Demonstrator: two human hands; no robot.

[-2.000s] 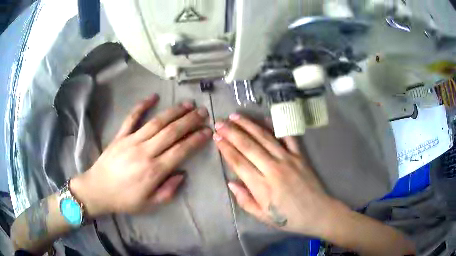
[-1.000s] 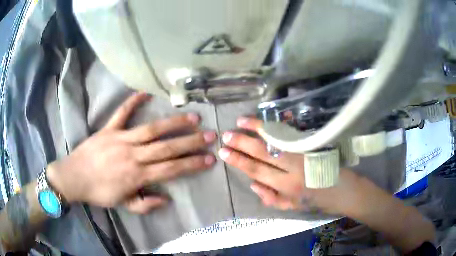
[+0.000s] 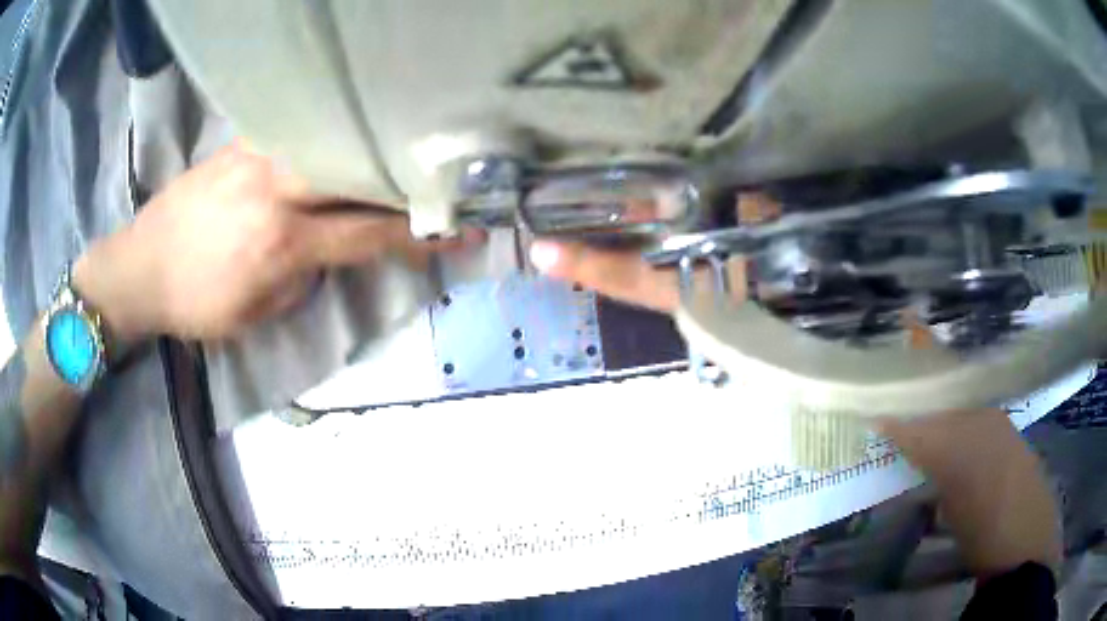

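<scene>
A taupe garment piece (image 3: 316, 346) lies under the machine head and hangs in folds at the left. Its near edge is at the needle area, where a dark seam line shows. My left hand (image 3: 225, 249), blurred, rests on the cloth left of the needle area, one finger reaching under the head; its grip is unclear. My right hand (image 3: 607, 273) is mostly hidden behind the machine head and guard; a fingertip shows beside the seam and the forearm at the right. The cream sewing machine head (image 3: 486, 85) hides the needles.
The silver needle plate (image 3: 486, 346) with screws shows in front of the cloth. A dark fabric patch (image 3: 637, 340) lies beside it. The white table surface (image 3: 425, 461) has a printed measuring scale (image 3: 777, 491) near its curved front edge. A ribbed cream knob (image 3: 829, 437) stands at the right.
The cloth has moved away from me under the head, uncovering the needle plate and white table. Both hands have moved forward with it. The view has shifted closer to the machine head.
</scene>
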